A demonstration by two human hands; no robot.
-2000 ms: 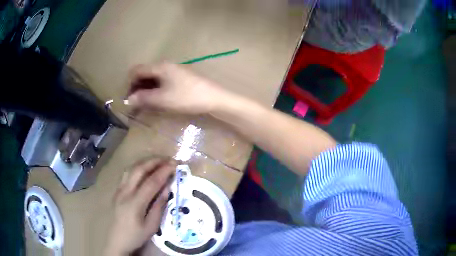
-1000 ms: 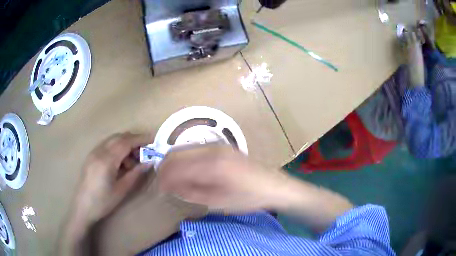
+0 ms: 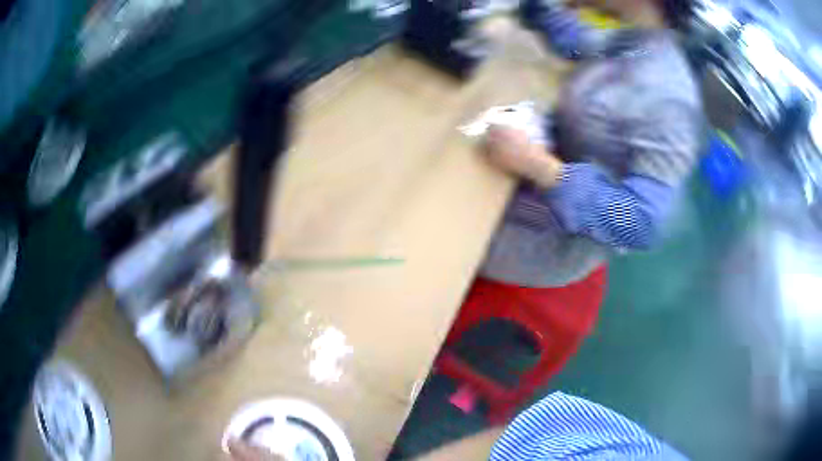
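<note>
The picture is blurred. A round white plate (image 3: 311, 421) with dark slots lies at the bottom edge, partly cut off. A few blurred fingers, apparently of my left hand (image 3: 252, 450), are over its left part; their grip cannot be told. My right sleeve and a bit of forearm show at the bottom, but my right hand is outside the picture. A long black screwdriver (image 3: 259, 176) stands upright in view, its lower end beside the silver-grey screw feeder (image 3: 149, 311). No hand is on the screwdriver.
Another white plate (image 3: 72, 412) lies at lower left. A green strip (image 3: 338, 263) and shiny tape (image 3: 329, 354) are on the tan table (image 3: 360, 189). At the table's right edge, a person in striped sleeves sits on a red stool (image 3: 559, 329), a hand at a white part (image 3: 505, 117).
The view has swung up and right, showing more of the neighbouring person and the screwdriver. My right hand has gone out of the picture, and the plate sits lower in it.
</note>
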